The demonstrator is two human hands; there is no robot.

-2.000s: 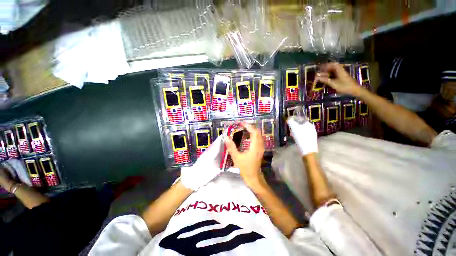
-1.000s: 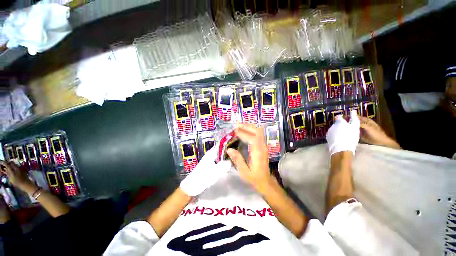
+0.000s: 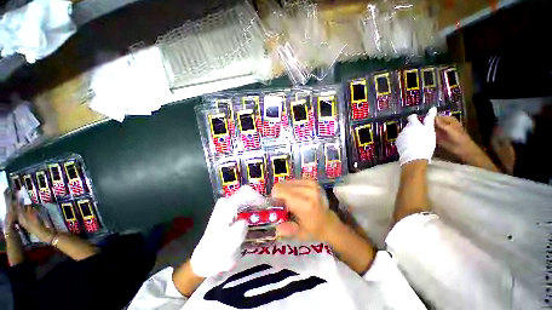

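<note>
A red phone is held sideways at my chest, its narrow red edge with two pale spots facing up. My left hand, in a white glove, grips its left end. My right hand, bare, grips its right end with thumb and fingers. A brownish, glossy flat part shows just under the phone; I cannot tell what it is. In front of my hands lies a clear blister tray with two rows of red keypad phones. My hands are just below its near edge.
A neighbour's gloved hand works over another phone tray at right. A third tray lies at far left, by another person's hands. Stacked clear trays, loose clear plastic and white paper lie behind.
My hands have moved down from over the tray's front row to my chest, turning the phone from tilted to level. Front-row phones they covered now show. The left neighbour's hands have come together.
</note>
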